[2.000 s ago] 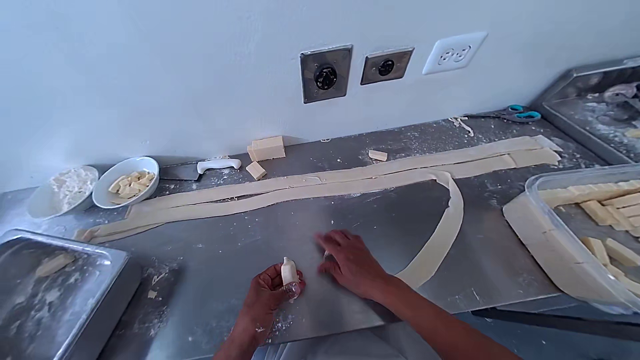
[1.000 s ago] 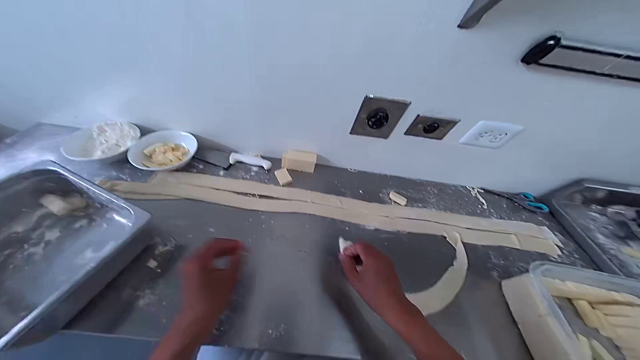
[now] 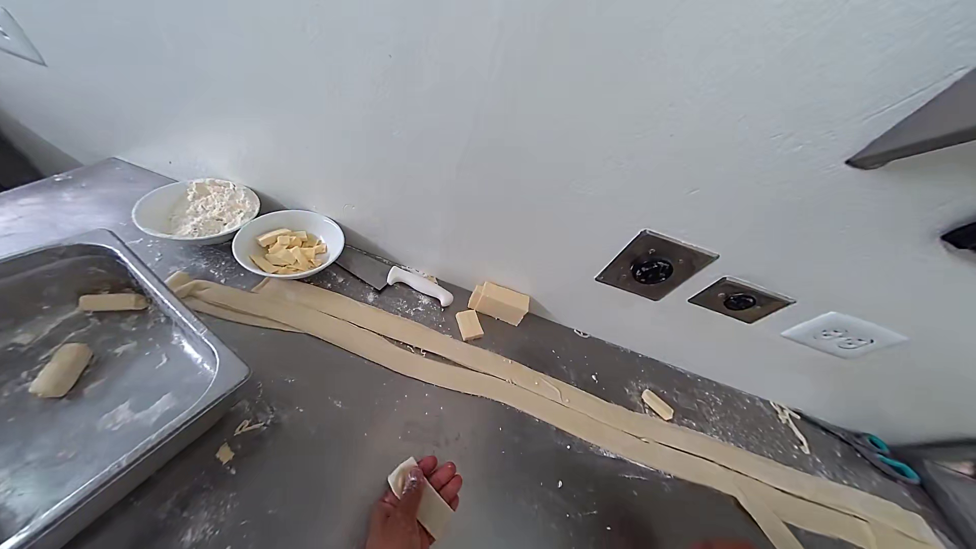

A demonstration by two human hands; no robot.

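Observation:
My left hand (image 3: 418, 499), low in the centre, grips a pale flat piece (image 3: 435, 512) between thumb and fingers; whether it is cheese, dough or both is unclear. Only a blurred sliver of my right hand (image 3: 723, 544) shows at the bottom edge, its fingers out of sight. Long dough strips (image 3: 488, 381) run side by side across the steel counter, and a narrower strip (image 3: 766, 518) branches down near the right. Behind them lie a cheese block (image 3: 503, 303), a small cheese piece (image 3: 470, 325) and a cheese stick (image 3: 657, 405).
A steel tray (image 3: 221, 366) at left holds two pale pieces. Behind it stand a bowl of flour (image 3: 156, 210) and a bowl of cut cheese (image 3: 248, 252). A white-handled knife (image 3: 419, 284) lies near the wall; scissors (image 3: 888, 460) lie far right.
The left hand, seen with nothing plainly in it a second ago, now grips a pale piece. The right hand has mostly left the frame. The view has swung left.

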